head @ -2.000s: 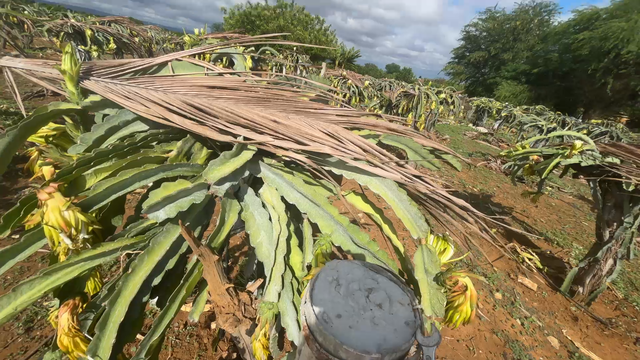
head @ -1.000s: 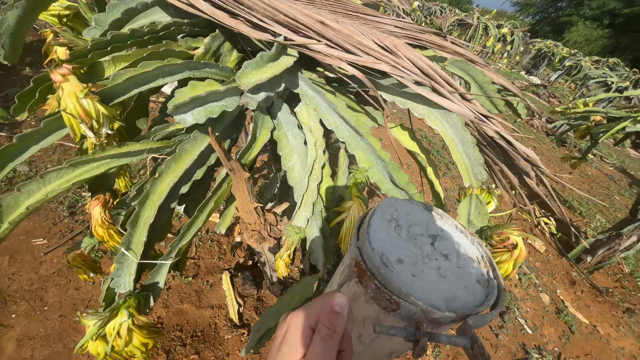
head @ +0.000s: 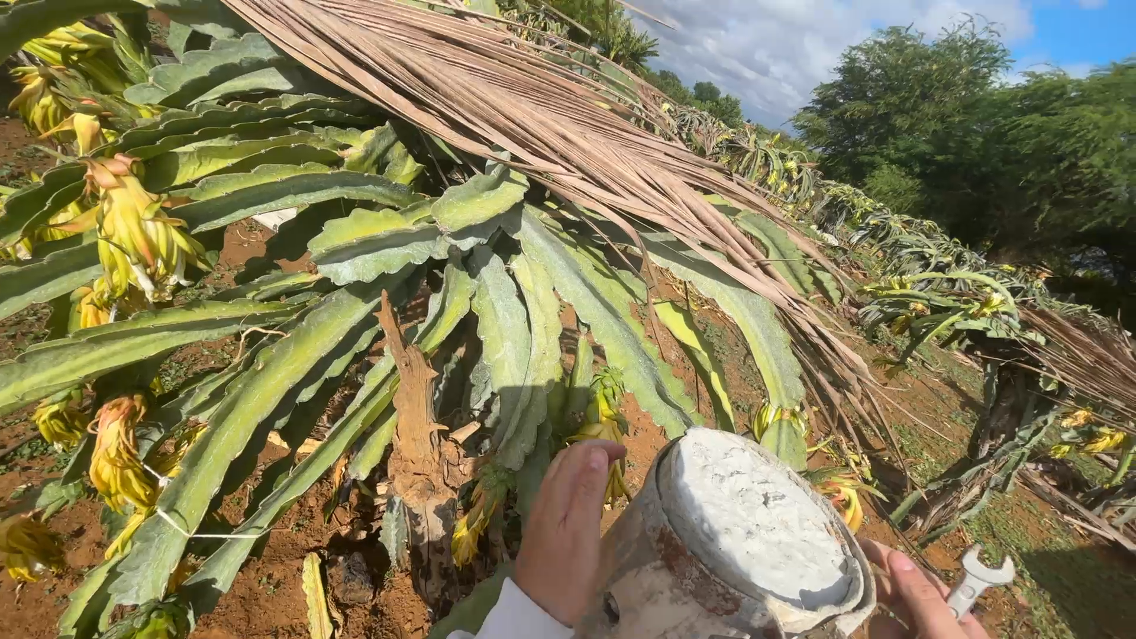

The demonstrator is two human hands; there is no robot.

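A cylindrical, rust-stained metal mould [head: 661, 559], filled to the rim with grey-white concrete or mortar [head: 763, 515], stands tilted at the bottom right of centre. Against its left side is my left hand [head: 568, 532], in a white sleeve, fingers together and pointing up; how firmly it presses is unclear. My right hand [head: 919, 590] is at the mould's right edge, its lower part cut off by the frame. From that hand sticks out the open end of a steel wrench [head: 981, 577]. The mould's lower part is out of frame.
Dragon fruit cactus stems [head: 257, 408] with wilted yellow flowers [head: 142, 231] hang ahead and left. A dry palm frond [head: 550, 115] lies over them. A broken wooden stump [head: 417, 444] rises from reddish soil. More dragon fruit plants [head: 932, 293] and trees [head: 967, 151] stand at the right.
Both hands are now beside the mould; one second ago only one hand showed, low at its left. The wrench has come into view at the right. The view has shifted.
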